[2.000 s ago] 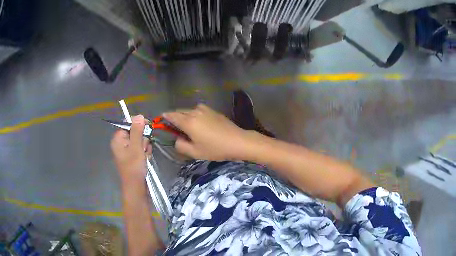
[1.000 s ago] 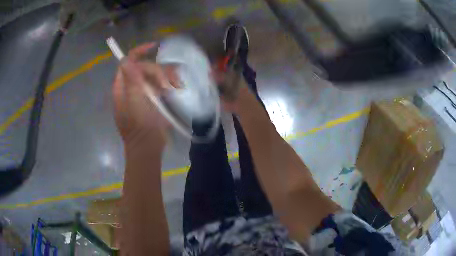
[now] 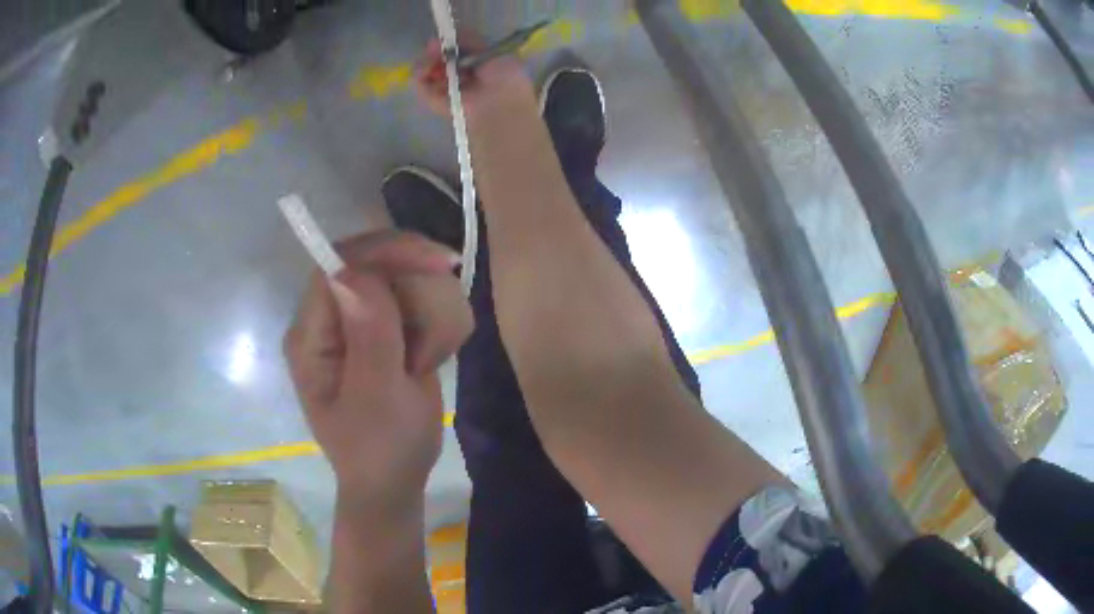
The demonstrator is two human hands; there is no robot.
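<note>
My left hand [image 3: 378, 330] is at the centre left, fingers closed on a white carrier tape. The tape's short free end [image 3: 310, 234] sticks up and left from the fingertips. A longer stretch of tape [image 3: 460, 156] rises from beside the left hand past my right hand to the top edge. My right hand [image 3: 468, 82] is far forward near the top, holding scissors [image 3: 510, 46] with the blades pointing right. The right fingers are small and partly hidden, and I cannot tell whether they touch the tape. No reel shows.
Two grey metal bars [image 3: 780, 276] with black grips [image 3: 948, 582] cross the right side. Another bar [image 3: 42, 312] stands at the left edge. Cardboard boxes are at lower right [image 3: 972, 396] and lower left [image 3: 254, 540], beside a green frame [image 3: 126, 542]. A dark wheel [image 3: 244, 22] is at the top.
The blurred white reel between the hands is out of view. My right hand has moved forward and left with the scissors. My left hand is lower, and the grey bars have shifted in view.
</note>
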